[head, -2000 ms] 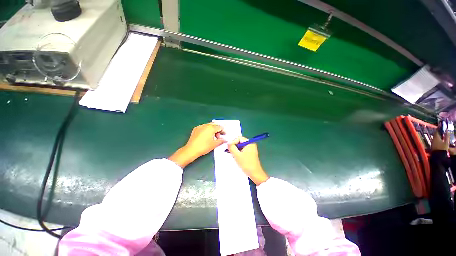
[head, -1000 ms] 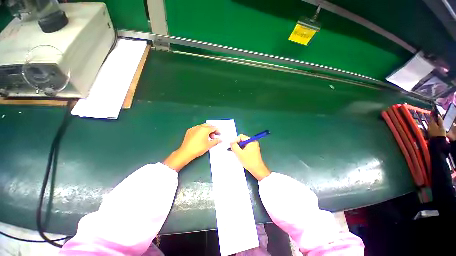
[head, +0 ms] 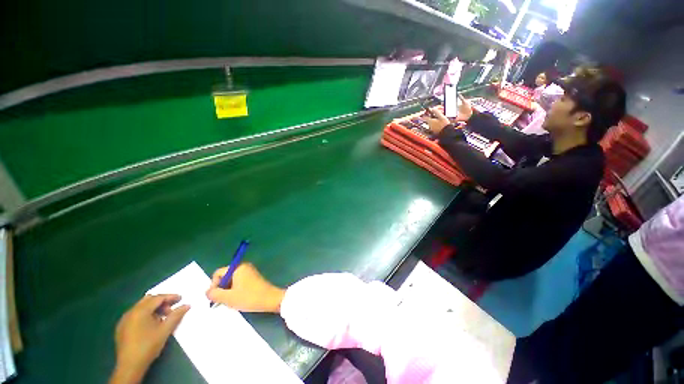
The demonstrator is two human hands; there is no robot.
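Note:
A long narrow white paper strip (head: pixel 231 339) lies flat on the dark-green bench top and runs off the bottom edge of the picture. My right hand (head: pixel 244 289) is shut on a dark-blue pen (head: pixel 235 262), held tilted with its tip at the strip's right side near the far end. My left hand (head: pixel 144 334) rests at the strip's left edge with its thumb and fingertips on the paper, fingers slightly apart. Its wrist is cut off by the bottom edge.
Red-orange trays (head: pixel 424 154) with small parts sit on the bench at right. A person in black (head: pixel 540 187) beside them holds a phone (head: pixel 450 100). A yellow tag (head: pixel 230 105) and posted sheets (head: pixel 385 83) hang at the back. A pink sleeve (head: pixel 667 247) shows at far right.
The view has swung right, so the cream machine is out of the picture and the neighbour shows. Both hands stay at the strip, the pen still in my right hand.

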